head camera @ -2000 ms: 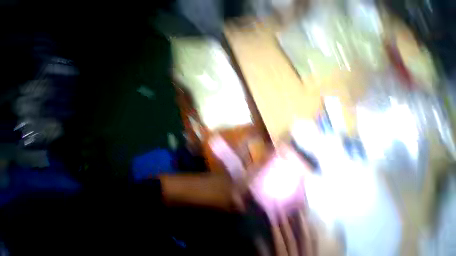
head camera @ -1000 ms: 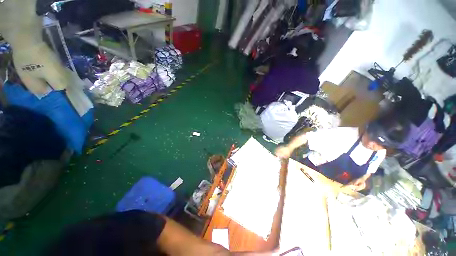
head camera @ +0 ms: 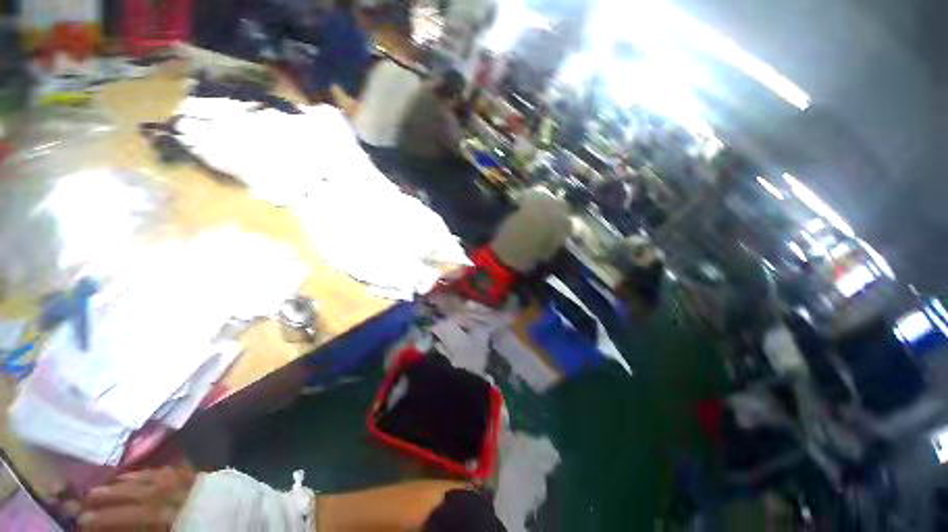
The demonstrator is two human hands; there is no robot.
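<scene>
My right hand [head camera: 135,501] is at the bottom left, blurred, with a white wrap around the wrist. Its fingers reach the edge of a smartphone [head camera: 19,504], which is cut off by the bottom left corner. Whether they grip it cannot be told. My left hand is not in view. Loose white paper sheets [head camera: 130,369] lie on the light wooden table [head camera: 348,303] just beyond my right hand. A small shiny metal object [head camera: 298,317] stands near the table's edge.
White cloth [head camera: 322,197] stretches across the table. Clear glaring bags [head camera: 104,213] lie at left. A red crate [head camera: 437,416] with black cloth stands on the green floor beside scraps [head camera: 525,473]. Several people sit farther back, one in brown [head camera: 426,120].
The view has swung right, from the floor and the person across the table to the papers, red crate and workshop. My right hand with the wrist wrap now shows; my left arm has left the picture.
</scene>
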